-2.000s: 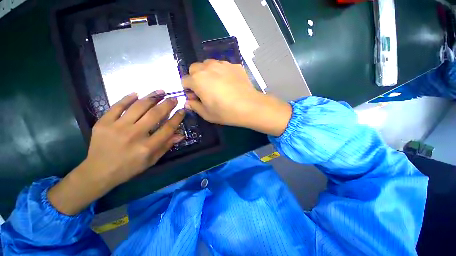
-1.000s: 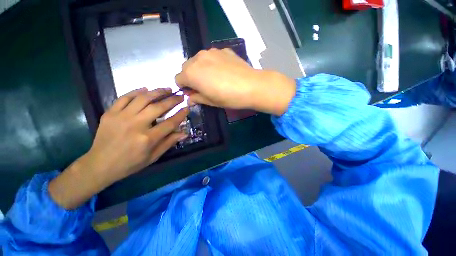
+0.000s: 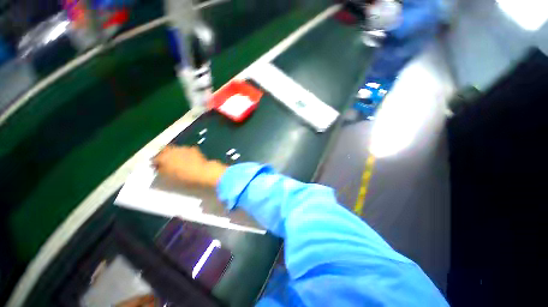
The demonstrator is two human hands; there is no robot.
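My right hand [image 3: 186,166] is blurred over the far end of the grey-beige and white sheet [image 3: 157,201]; its fingertips are unclear. Only a small part of my left hand [image 3: 140,301] shows at the bottom edge, over the silver-white battery [image 3: 118,284] of the open tablet. The tablet lies in the black foam tray [image 3: 161,256], cut off by the bottom edge. I cannot tell whether either hand holds anything. The glossy dark purple smartphone [image 3: 187,240] lies between tray and sheet.
Small white pieces [image 3: 233,154] lie beyond the sheet. A red bin [image 3: 222,107] with white contents stands near a long white bar [image 3: 295,97]. A white bottle-like object [image 3: 195,84] stands beside the bin. Blue clothing of another person [image 3: 414,24] shows at the far right.
The view has swung right. My right hand has left the tablet and moved to the sheet. My left hand is now mostly out of the picture, still at the tablet.
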